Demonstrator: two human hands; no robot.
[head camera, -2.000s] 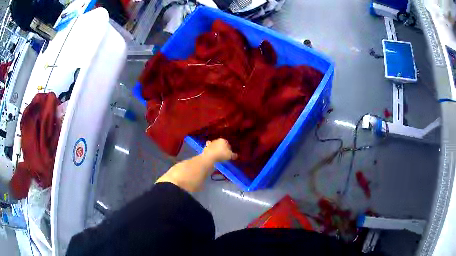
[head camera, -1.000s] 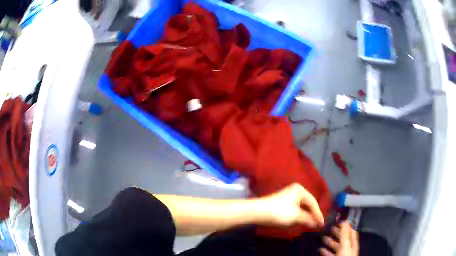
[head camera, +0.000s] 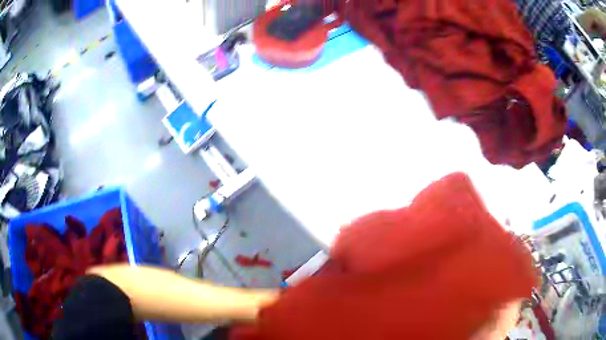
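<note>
A dark red garment (head camera: 405, 272) is held up in front of me, blurred, over the near edge of the white table (head camera: 332, 139). My left forearm reaches in from the lower left, and my left hand (head camera: 269, 307) is mostly hidden at the garment's left edge. A small part of my right hand (head camera: 504, 322) shows at the garment's lower right, with its fingers behind the cloth. The blue bin (head camera: 129, 232) with more red garments stands on the floor at lower left.
A pile of red garments (head camera: 478, 60) lies on the table's far right. A round red object (head camera: 289, 50) with a black rectangle on it sits at the back. The sewing machine (head camera: 571, 265) is at the right edge. Scraps and cables lie on the grey floor.
The view has swung right, from the bin to the table. The red garment has moved out of the bin and up over the table edge, with both hands at it.
</note>
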